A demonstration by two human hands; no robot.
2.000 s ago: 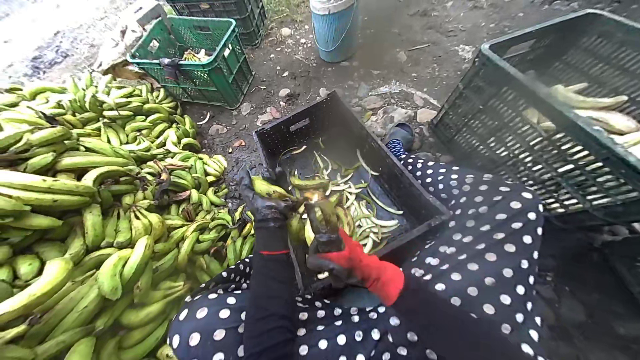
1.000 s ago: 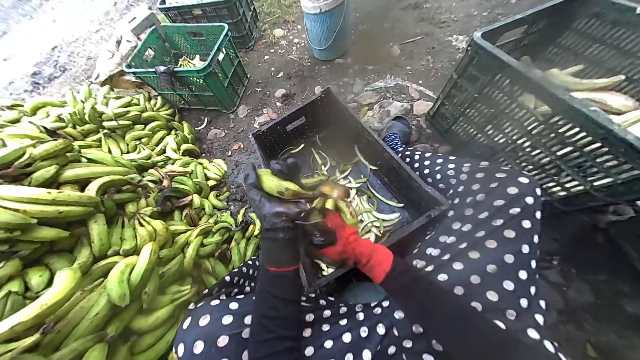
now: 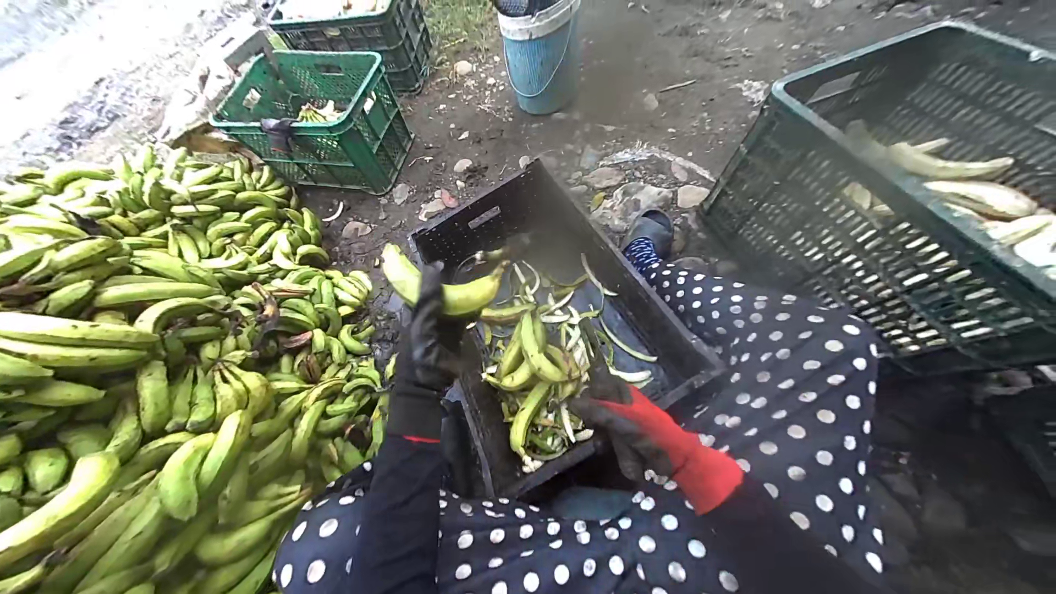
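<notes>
My left hand (image 3: 429,334), in a black glove, grips a green plantain (image 3: 470,295) above the left side of a black plastic crate (image 3: 569,202). My right hand (image 3: 623,417), in a dark glove with a red cuff, is over the crate's near right edge; its fingers are partly blurred, and whether it holds a tool I cannot tell. Between the hands, a bunch of green plantains (image 3: 540,355) lies in the crate on thin strips of green peel (image 3: 615,338).
A big heap of green plantains (image 3: 198,313) fills the left. Peeled plantains (image 3: 982,198) lie in a dark green crate (image 3: 825,206) at right. Behind are a green crate (image 3: 355,157), another dark crate (image 3: 412,41) and a blue bucket (image 3: 540,70). A shoe (image 3: 652,231) is beside the black crate.
My hands, close together over the crate before, are now apart. The left holds a single plantain up at the crate's left side; the bunch now lies on the peels.
</notes>
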